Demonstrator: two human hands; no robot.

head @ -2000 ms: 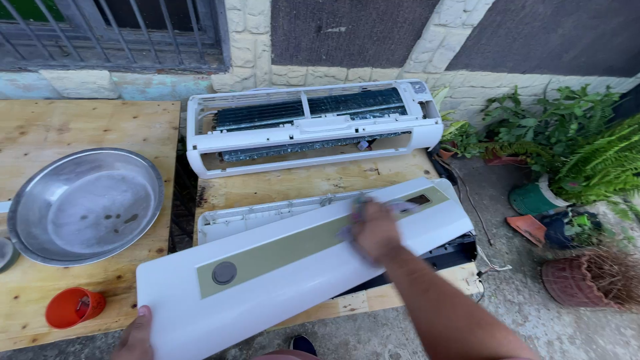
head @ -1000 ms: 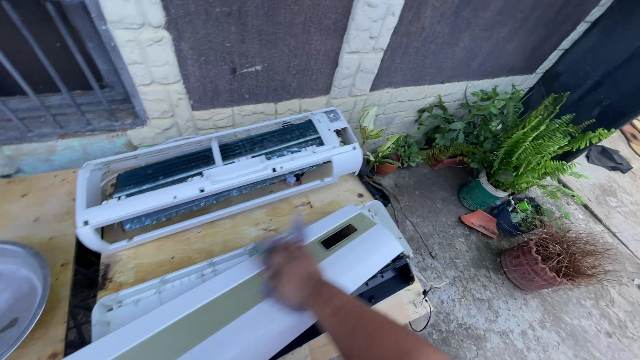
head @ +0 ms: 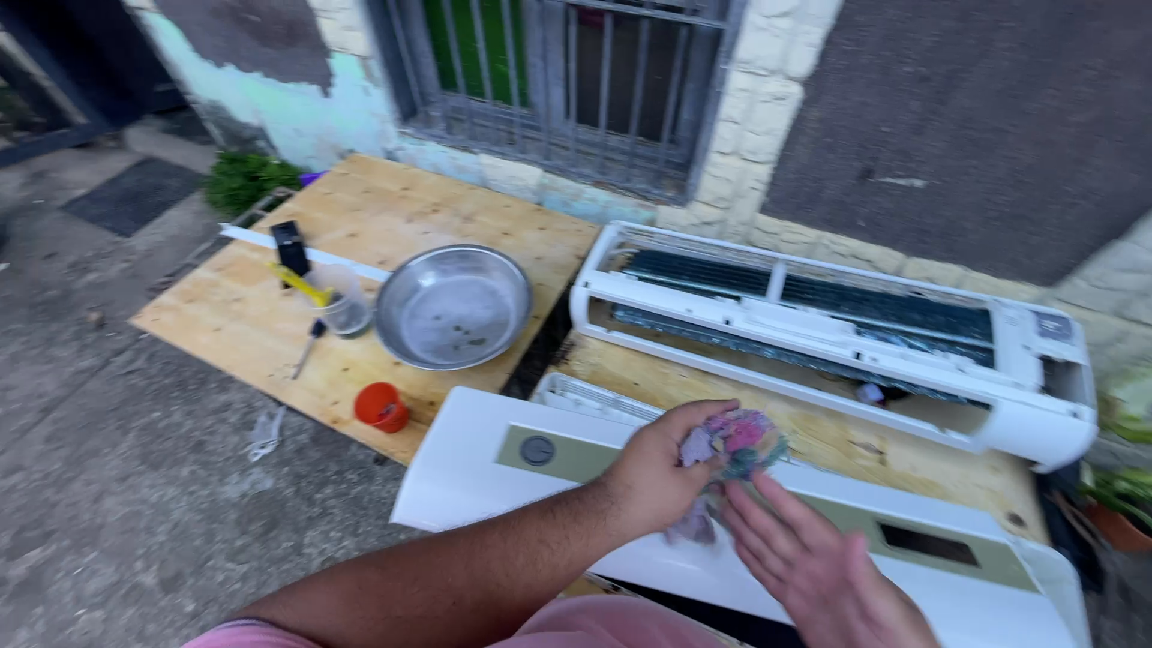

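My left hand (head: 666,468) holds a crumpled multicoloured rag (head: 742,436) over the white air conditioner front panel (head: 468,450). My right hand (head: 801,549) is open beside it, palm turned up, with its fingertips close under the rag; whether they touch it is unclear. The panel has an olive-coloured strip with a round grey disc (head: 537,450) and a dark display window (head: 927,543). Under the panel, a second white plastic part (head: 598,396) shows partly. Behind lies the opened white indoor unit (head: 792,333), with dark fins inside.
On the left plywood table (head: 360,193) are a metal basin (head: 453,306), a red cup (head: 381,407), a clear container (head: 342,310) with a yellow-handled tool, a black object (head: 289,247) and a small brush-like tool (head: 309,348). A barred window and wall stand behind; potted plants are at the right.
The rag, under my right hand on the panel earlier, is now in my left hand, above the panel. My right hand has come off the panel and opened. The view has swung left.
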